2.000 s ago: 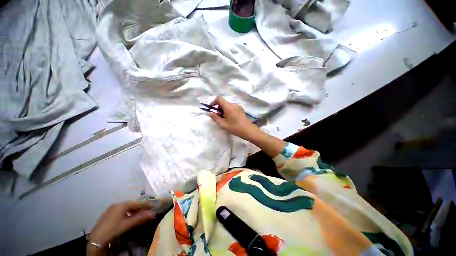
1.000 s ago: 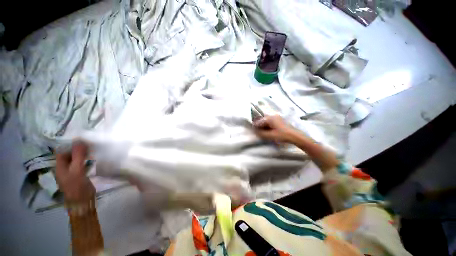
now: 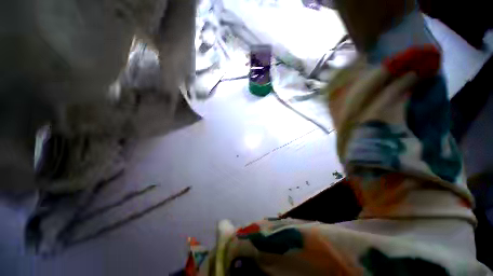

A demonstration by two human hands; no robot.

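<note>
A large pale grey garment (image 3: 146, 102) is raised close to the camera at the left and upper left, blurred and in shadow. Its lower edge hangs over the table. My left hand is not visible; the garment fills the side where it was. My right hand is out of the picture beyond the top edge. Only my right forearm and its patterned sleeve show at the right, raised. The snips are not visible.
A smartphone (image 3: 260, 63) stands upright in a green ring (image 3: 260, 88) on the white table (image 3: 232, 140). More pale cloth (image 3: 294, 29) lies behind it. Small scraps (image 3: 338, 175) lie near the table's dark front edge. Grooves cross the left side.
The garment has gone from spread on the table to lifted up at the left. My right arm has risen and my right hand has left the picture at the top. My left hand has gone from sight.
</note>
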